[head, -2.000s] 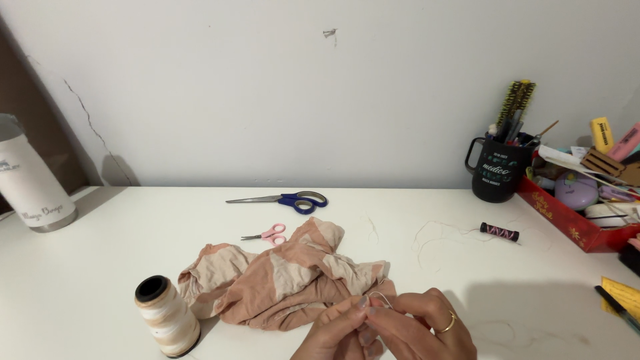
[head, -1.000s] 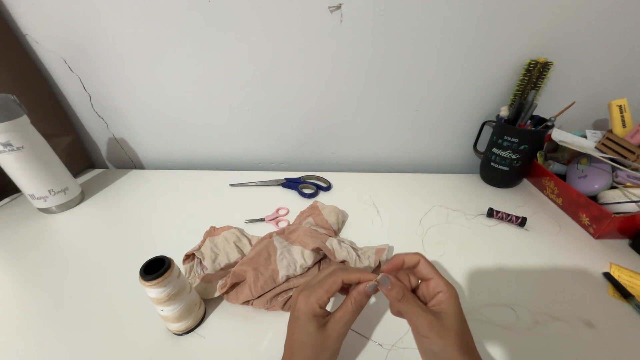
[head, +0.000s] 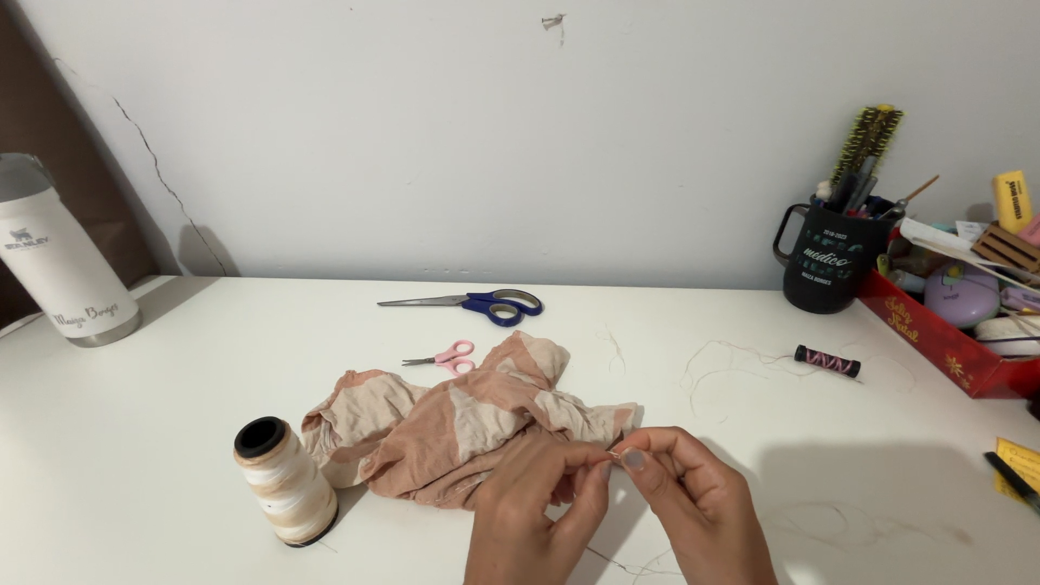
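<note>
My left hand (head: 540, 504) and my right hand (head: 691, 496) meet fingertip to fingertip at the lower middle, pinching a fine thread (head: 614, 456) between them. Whether a needle is there too is too small to tell. Just behind my left hand lies a crumpled pink and cream cloth (head: 455, 422). Loose thread (head: 626, 566) trails on the table below my hands. A cone of white and tan thread (head: 288, 487) stands left of the cloth. Small pink-handled scissors (head: 447, 358) and larger blue-handled scissors (head: 487, 306) lie beyond the cloth. A small dark spool with pink thread (head: 827, 361) lies to the right.
A white steel tumbler (head: 69, 268) stands at the far left. Back right are a black mug (head: 825, 260) holding a brush and pens, and a red box (head: 934, 333) of small items. A black pen (head: 1011, 481) lies on yellow paper at the right edge. A wall rises behind the table.
Two seconds ago my hands were turned differently, close together over a thread loop at the cloth's edge; now the wrists are lower and the fingertips meet. The view has shifted slightly.
</note>
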